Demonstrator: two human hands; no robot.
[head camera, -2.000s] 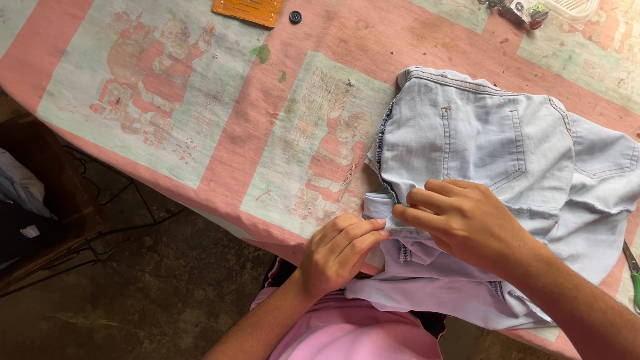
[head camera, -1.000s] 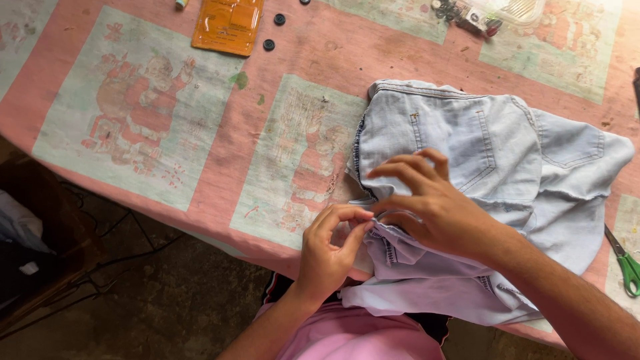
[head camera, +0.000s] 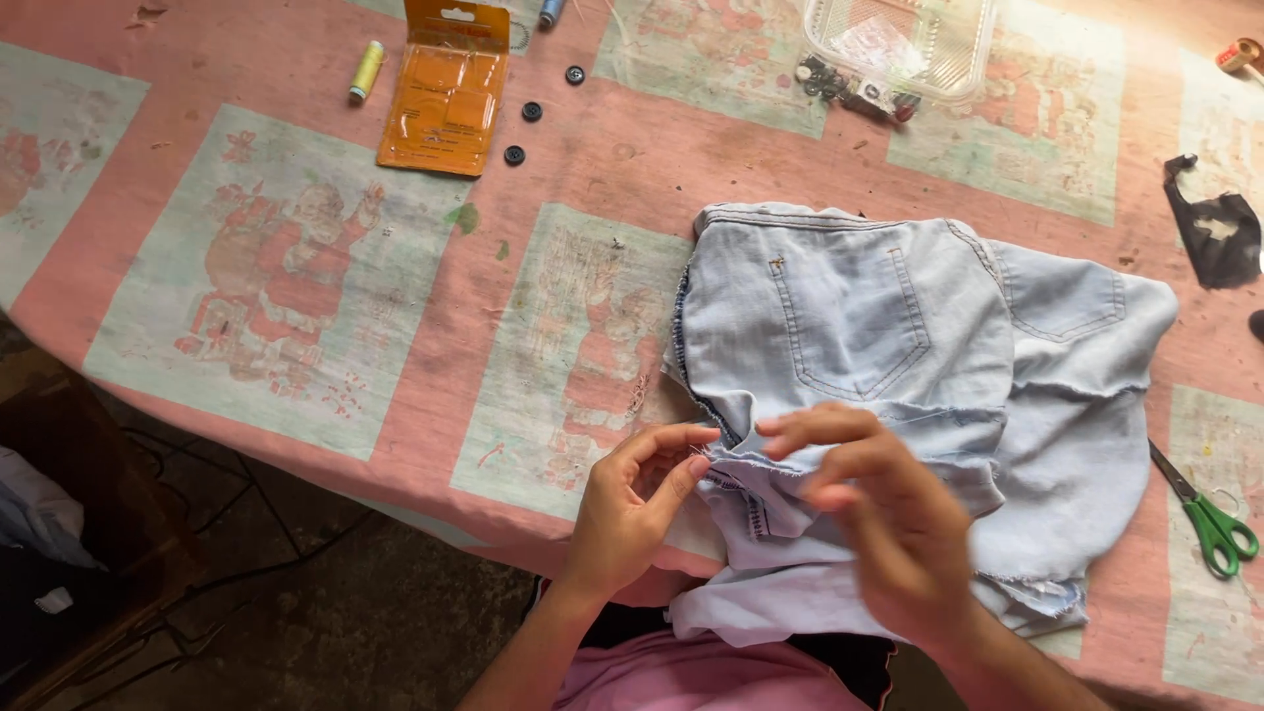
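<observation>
A light blue denim garment (head camera: 849, 306) with stitched pockets and frayed edges lies turned out of shape on the table. At its lower left, my left hand (head camera: 632, 504) pinches the frayed seam edge between thumb and forefinger. My right hand (head camera: 879, 513), blurred, is raised over the garment just to the right, its fingers apart and curved. Whether a needle or thread is between its fingers cannot be seen. Dark overlock stitching shows along the inner seam near my left hand.
A patterned cloth covers the table (head camera: 415, 365). Green-handled scissors (head camera: 1210, 523) lie at the right. Farther back are an orange needle packet (head camera: 444, 99), yellow thread (head camera: 366, 71), black buttons (head camera: 532, 112), a clear plastic box (head camera: 899, 44) and a black cloth scrap (head camera: 1220, 232).
My right hand has lifted away from the seam and moved right, its fingers spreading. My left hand stays at the garment's edge. The view has shifted somewhat.
</observation>
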